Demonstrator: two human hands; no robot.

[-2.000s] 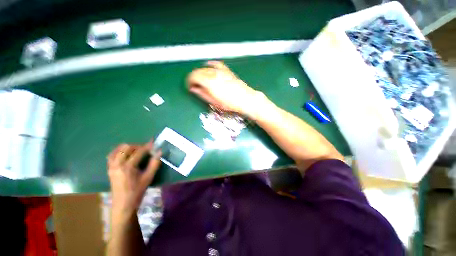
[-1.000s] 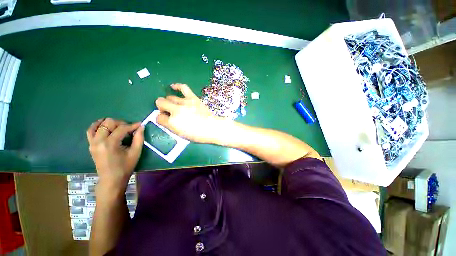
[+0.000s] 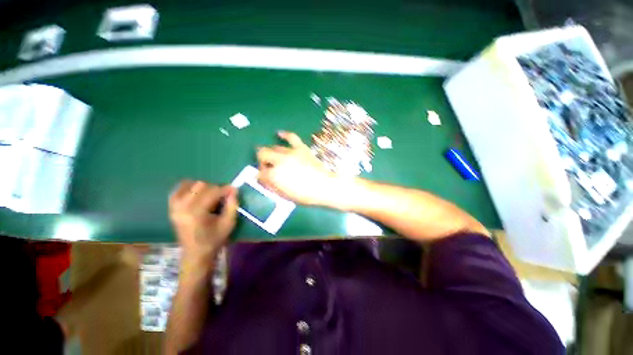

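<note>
A white front housing (image 3: 280,216) with a large rectangular opening lies tilted on the green surface near its front edge. My left hand (image 3: 203,211) pinches its left corner between thumb and fingers. My right hand (image 3: 290,168) is over its upper edge, fingertips down on the frame; blur hides whether a small part is between them. A loose heap of tiny shiny copper and silver metal contacts (image 3: 345,132) lies just beyond my right wrist.
A white foam box (image 3: 496,149) of wired circuit boards (image 3: 579,125) stands at right, a blue cylinder (image 3: 461,165) beside it. Stacked housings (image 3: 41,152) stand at left. Single housings (image 3: 129,23) lie beyond the white strip (image 3: 277,58). Small white squares (image 3: 239,120) lie scattered. A carton (image 3: 104,284) is below.
My right hand has come from beyond the heap to the housing's upper edge, where it also was one second ago. My left hand stays at the left corner. The camera view has shifted.
</note>
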